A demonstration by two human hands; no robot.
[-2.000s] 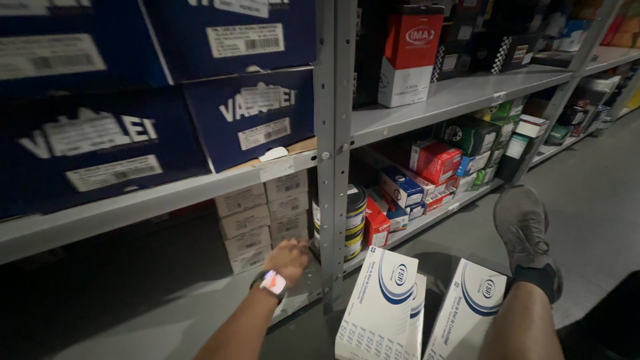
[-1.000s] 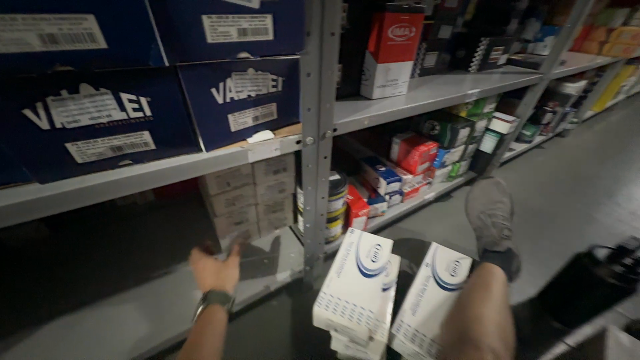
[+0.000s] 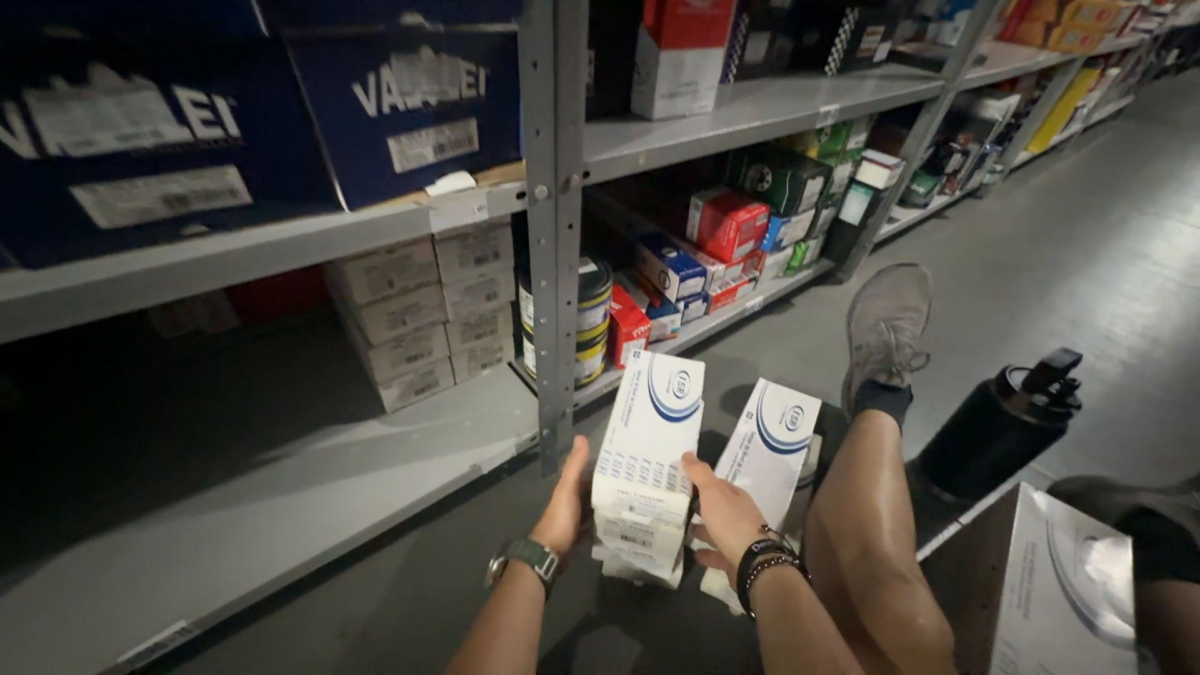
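A stack of white cardboard boxes with blue arcs (image 3: pixel 649 422) stands on the floor before the shelving. My left hand (image 3: pixel 565 497), wearing a watch, is at the stack's left side, and my right hand (image 3: pixel 727 506), with dark bracelets, is at its right side. Both are beside the boxes; whether they press on them cannot be told. Directly right of it is a second stack of the same white boxes (image 3: pixel 769 441), partly behind my right hand. On the bottom shelf, more small white boxes (image 3: pixel 412 319) are piled in two columns against the upright.
A grey metal shelf upright (image 3: pixel 553 234) rises just behind the stack. Dark blue cartons (image 3: pixel 412 112) fill the shelf above. Round tins (image 3: pixel 591 319) and small red boxes (image 3: pixel 628 328) lie beyond the upright. At right are my shoe (image 3: pixel 886 328), a black bottle (image 3: pixel 998 422) and a large white box (image 3: pixel 1069 572).
My left hand has moved from the bottom shelf, near the piled small boxes, to the left side of the floor stack. My right hand has come into view at its right side.
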